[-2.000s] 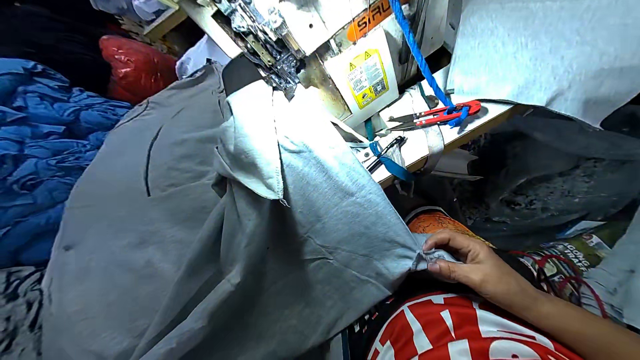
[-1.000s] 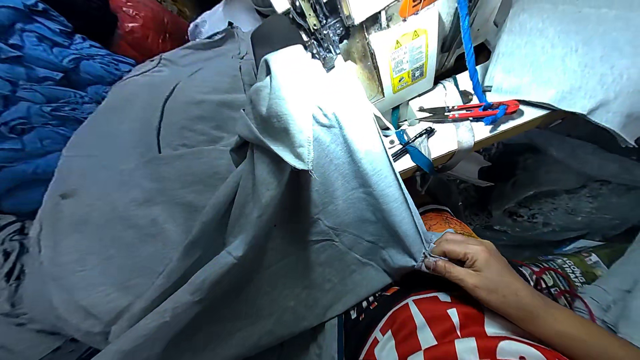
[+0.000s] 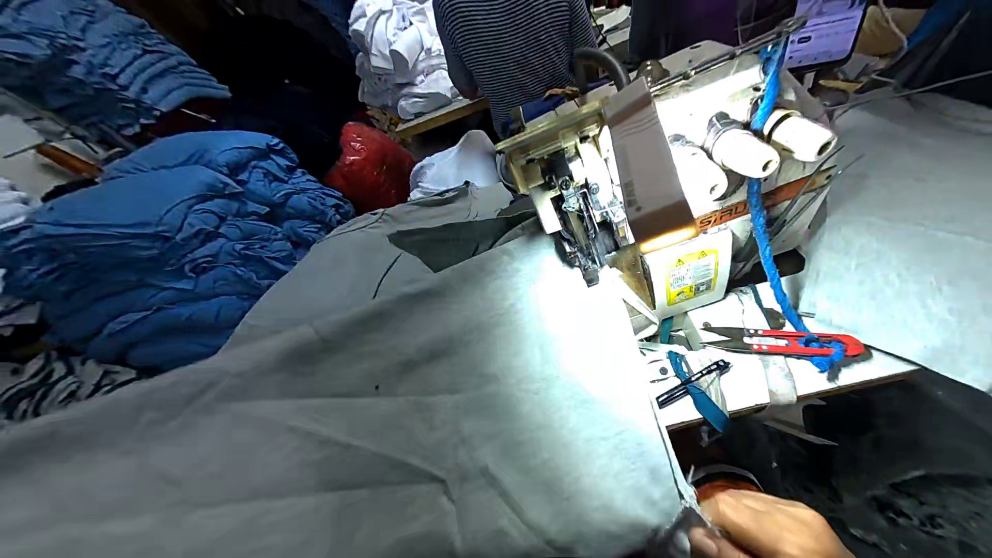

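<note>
My right hand (image 3: 763, 527), at the bottom right, pinches the near corner of a large grey fabric piece (image 3: 434, 403). The cloth stretches from there up to the needle and presser-foot area of an overlock sewing machine (image 3: 585, 225) and spreads far to the left. Bright lamp light falls on the fabric by the presser foot. Red-handled thread snips (image 3: 806, 343), tied to a blue cord (image 3: 763, 232), lie on the machine table to the right. A black pen-like tool (image 3: 692, 384) rests near a blue strip. My left hand is not in view.
Piles of blue fabric (image 3: 155, 248) lie at the left. Behind the machine are a red plastic bag (image 3: 372, 167), white cloth (image 3: 403, 54) and a person in a striped top (image 3: 519, 54). More grey fabric (image 3: 907, 232) covers the right side; the wooden table edge (image 3: 876, 381) runs below it.
The grey cloth, folded over near the presser foot before, now lies flatter and spreads across the lower left. My right hand keeps its pinch on the corner. The view has shifted, showing more of the machine.
</note>
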